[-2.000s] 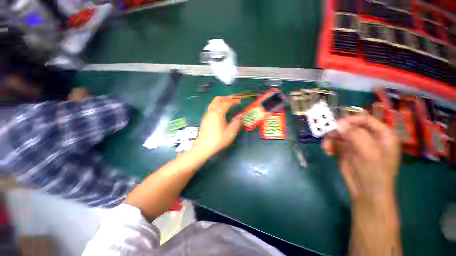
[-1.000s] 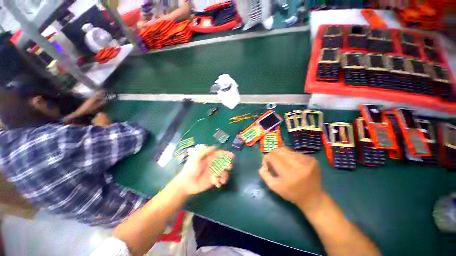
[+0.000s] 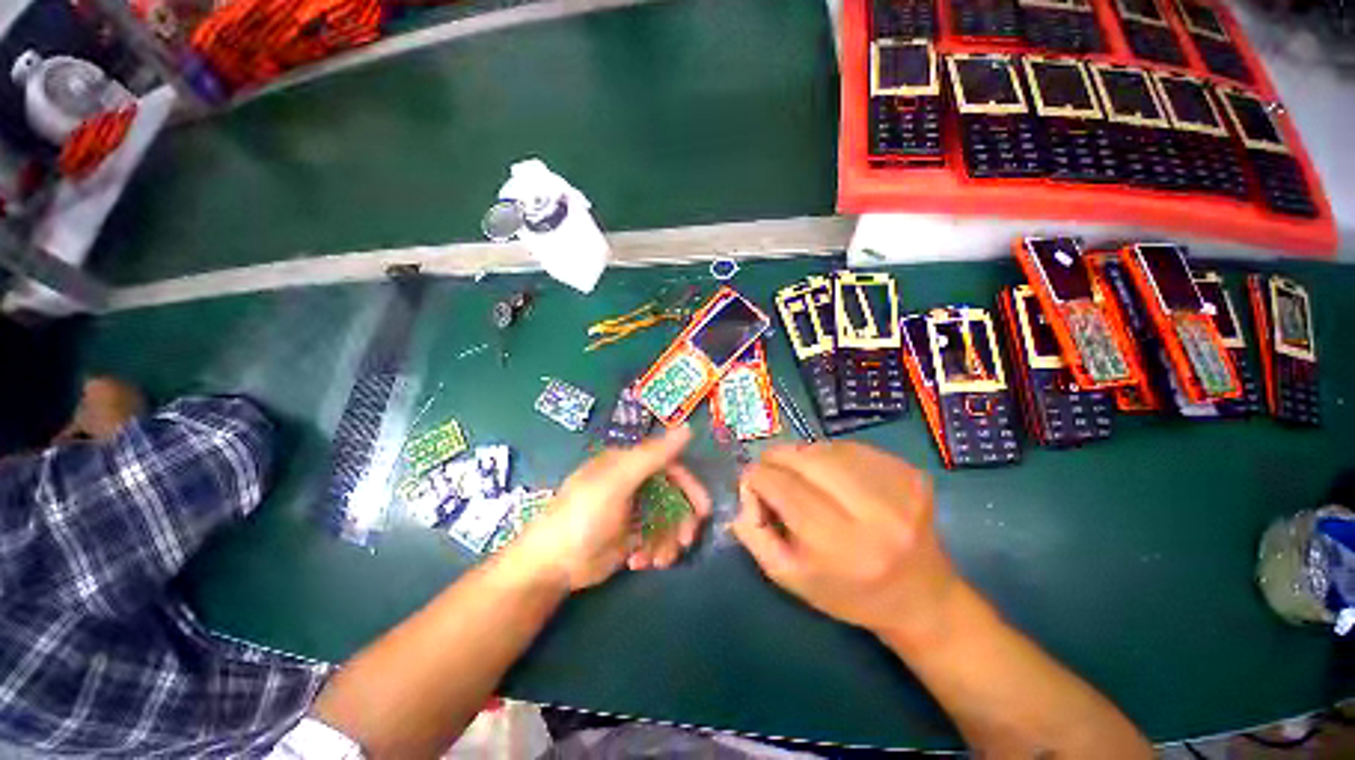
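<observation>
My left hand (image 3: 617, 512) holds a green keypad board (image 3: 664, 508) in its cupped fingers, low over the bench. My right hand (image 3: 840, 520) is just right of it, fingers curled and fingertips pinched together; a faint clear piece seems to show at the fingertips, but it is too blurred to be sure. Behind the hands lies an open orange phone body (image 3: 703, 356) with a dark screen and green board. A second orange piece with a green board (image 3: 745, 401) lies beside it, partly beside tweezers (image 3: 798, 404).
Loose keypad boards (image 3: 479, 498) and a dark-patterned strip (image 3: 372, 408) lie left. A white bottle (image 3: 568, 245) stands by the metal strip (image 3: 699, 244). Phones (image 3: 973, 386) lie right, below a red tray (image 3: 1092, 201). A jar (image 3: 1308, 564) is at far right. A person's plaid sleeve (image 3: 134, 535) is left.
The view has shifted. My left hand has turned its palm more inward around the green board, and my right hand has come closer to it. Earlier my right hand held a white dotted sheet.
</observation>
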